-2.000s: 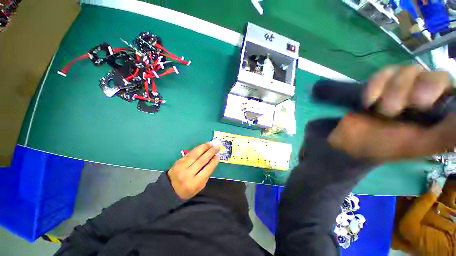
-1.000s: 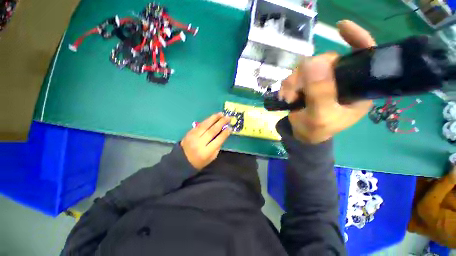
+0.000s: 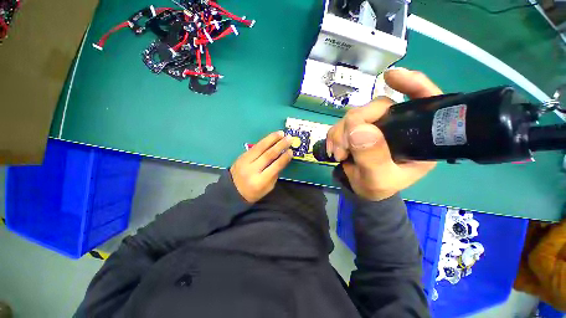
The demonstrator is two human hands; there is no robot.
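Note:
A small black circuit board [image 3: 300, 143] with a yellow centre lies on the left end of the jig plate [image 3: 318, 131]. My left hand [image 3: 259, 168] rests with its fingertips on the board's left side. A bit of red and white lead shows beside these fingers. My right hand [image 3: 378, 143] is closed around the black electric screwdriver [image 3: 459, 127], which lies nearly level with its tip end towards the board, over the plate. Whether the bit touches a screw cannot be seen. The right hand and screwdriver hide the plate's right part.
The screw feeder [image 3: 357, 49] stands behind the plate. A pile of boards with red leads [image 3: 180, 46] lies at the back left. A cardboard box [image 3: 40, 74] is at far left. Blue bins [image 3: 68, 192] stand below the bench edge; the right one holds white parts [image 3: 458, 248]. A person's orange sleeve [image 3: 546, 261] shows at right.
My right hand has brought the screwdriver from the right down and left towards the board. My left hand stays on the board. The whole view has shifted.

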